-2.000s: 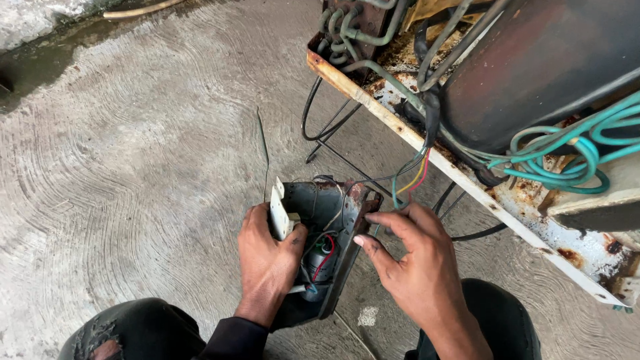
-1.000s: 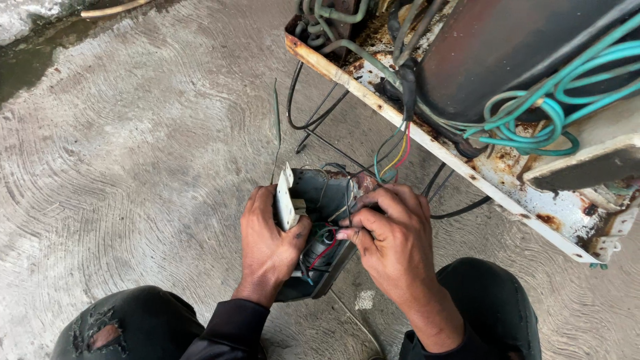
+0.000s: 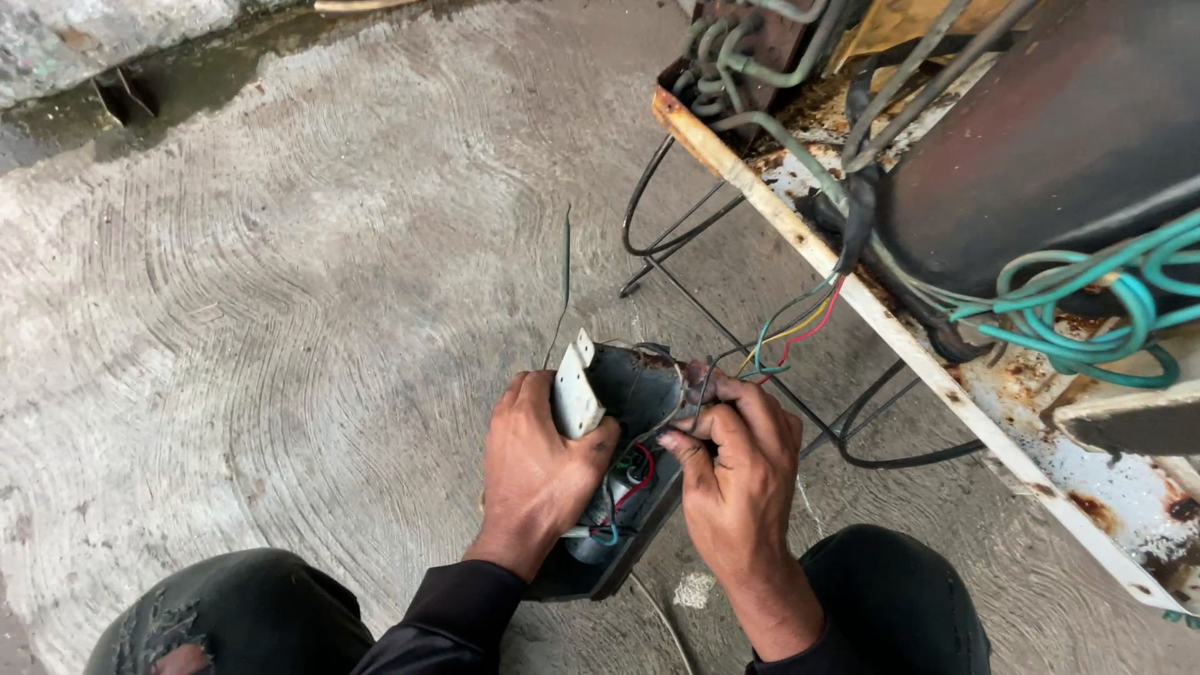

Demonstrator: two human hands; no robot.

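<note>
A dark metal electrical box (image 3: 647, 525) lies tilted between my knees, its inside facing up. My left hand (image 3: 544, 459) grips its left side, with the thumb against a white metal bracket (image 3: 576, 394). Inside sits a silver cylindrical capacitor (image 3: 592, 539) with red, black and blue wires round its top. My right hand (image 3: 741, 459) pinches a thin dark wire (image 3: 667, 420) between thumb and index finger at the box's right edge. Just beyond that hand, yellow, red and green wires (image 3: 797, 328) run down from a black-sleeved bundle.
At the right, a rusty white metal base (image 3: 900, 347) carries a black compressor tank (image 3: 1041, 141), copper pipes (image 3: 787, 75) and coiled teal wires (image 3: 1125, 309). A black wire stand (image 3: 694, 305) is under its edge. A thin green-tipped wire (image 3: 566, 262) sticks up beyond the box.
My right hand has gone from the box's right rim to a dark wire over its opening. My left hand has kept its hold on the box and bracket.
</note>
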